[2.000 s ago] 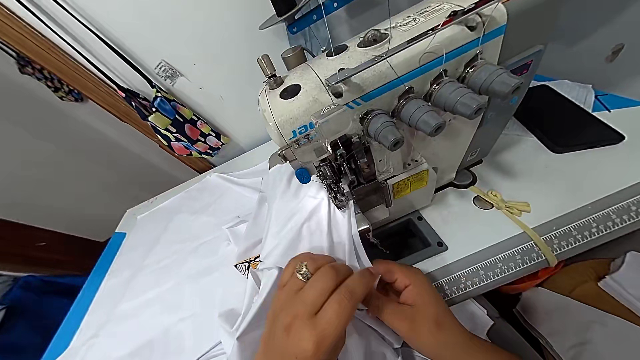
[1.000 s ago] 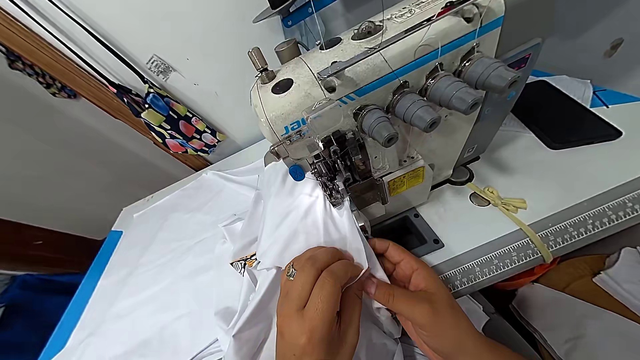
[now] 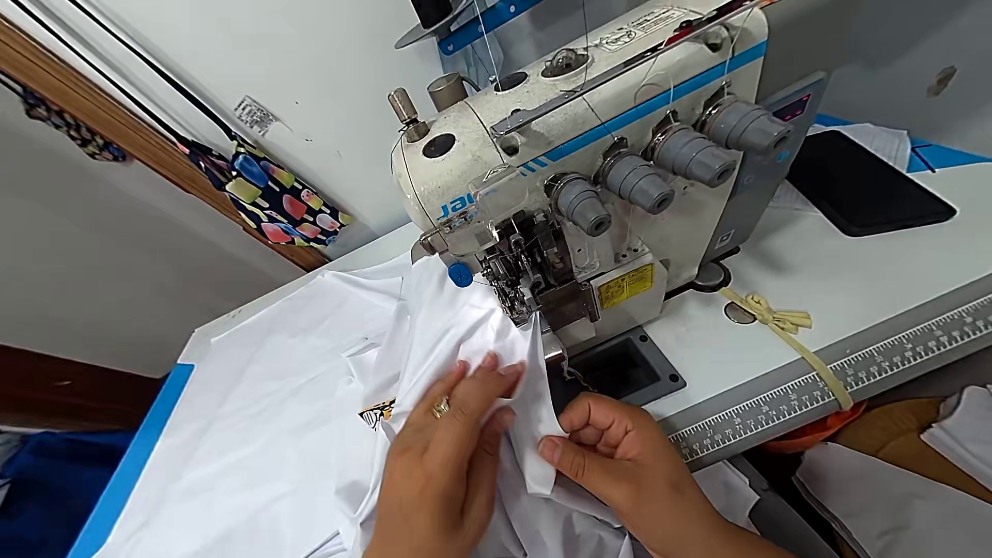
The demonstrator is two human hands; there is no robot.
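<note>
White fabric (image 3: 256, 411) with a small printed patch (image 3: 377, 414) spreads over the left of the table and runs up under the presser foot of an overlock sewing machine (image 3: 465, 155). My left hand (image 3: 449, 457), a ring on one finger, lies on the cloth just in front of the needle area, fingers slightly bent and pressing on it. Right of it, my right hand (image 3: 620, 465) pinches the fabric's edge between thumb and curled forefinger. From the hands the edge rises to the presser foot (image 3: 523, 306). The needle tips are too small to make out.
A black phone-like slab (image 3: 868, 182) lies at the back right. A yellow fabric strip (image 3: 783, 322) is knotted near the measuring tape (image 3: 837, 380) along the table's front edge. Patterned cloth with straps (image 3: 271, 194) hangs at the wall. White cloth pieces (image 3: 891, 496) lie below on the right.
My left hand has flattened and its fingers reach closer to the presser foot. My right hand has drawn slightly away from it, with the cloth edge stretched out between them.
</note>
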